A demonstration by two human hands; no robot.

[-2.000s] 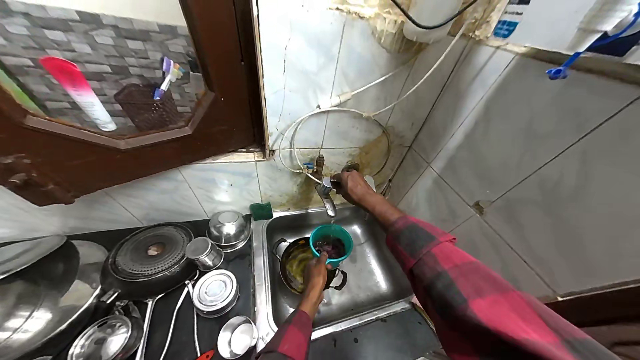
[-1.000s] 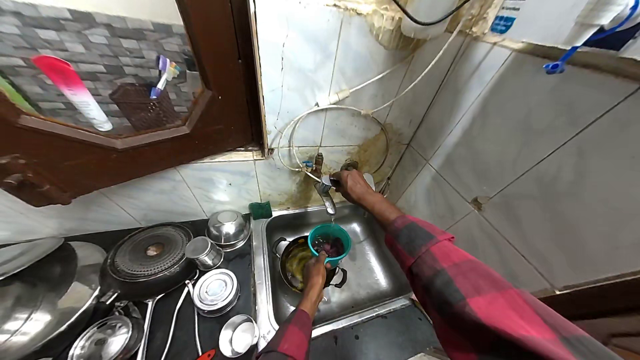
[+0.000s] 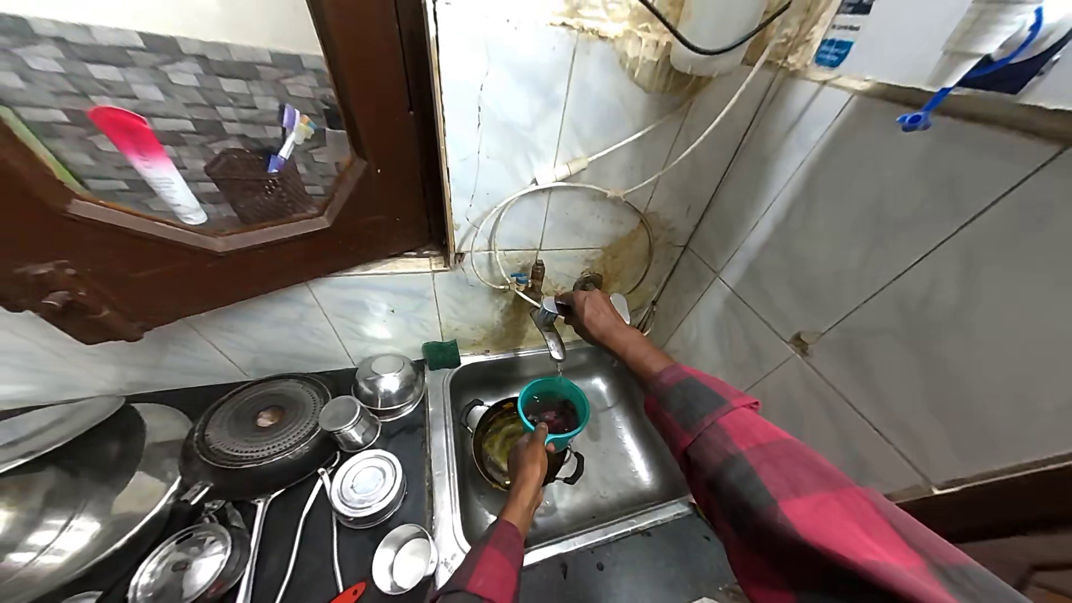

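Note:
My left hand grips a teal plastic bowl by its near rim, over the steel sink. Dark reddish contents lie in liquid inside the bowl. My right hand is closed around the handle of the metal tap, whose spout runs a thin stream down toward the bowl. Under the bowl, partly hidden by it and my left hand, a dark two-handled pan with yellowish liquid sits in the sink.
A green scouring pad lies at the sink's back left corner. Left of the sink stand a steel bowl, a steel cup, a round lidded container and an upturned frying pan. A white hose loops above the tap.

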